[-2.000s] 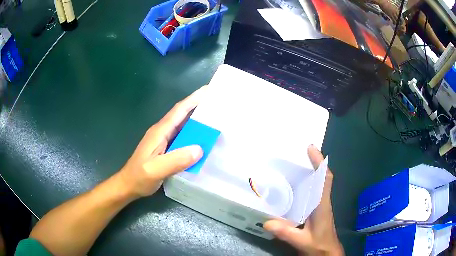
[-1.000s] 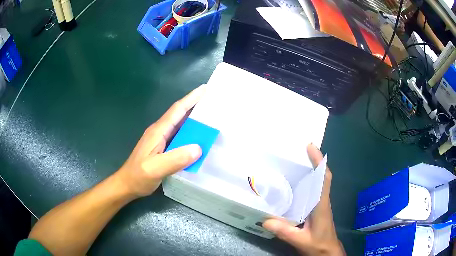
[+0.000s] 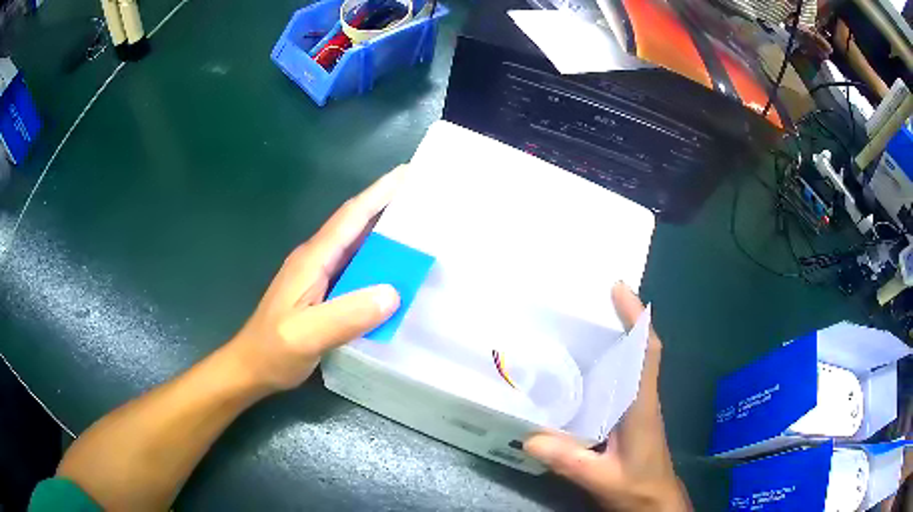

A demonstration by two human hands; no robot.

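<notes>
An open white retail box point(image 3: 430, 402) sits tilted in front of me, its lid point(image 3: 521, 215) raised at the far side, white inside. My left hand point(image 3: 315, 300) holds the box's left end, its thumb pressing on a small blue box point(image 3: 385, 275) at that end. My right hand point(image 3: 616, 430) grips the right end, fingers behind the side flap point(image 3: 623, 375) and thumb on the near wall. Inside lies a white rounded device point(image 3: 556, 385) with thin red, yellow and dark wires point(image 3: 503, 368). Glare hides much of the inside.
Two open blue-lidded boxes point(image 3: 766, 400) with white devices stand at the right. A black carton point(image 3: 591, 125) lies beyond the lid with orange and white sheets on top. A blue parts bin point(image 3: 375, 65) holds a tape roll. Cables point(image 3: 801, 200) lie at the far right.
Hands and box keep the same hold and pose. The whole view has shifted very slightly.
</notes>
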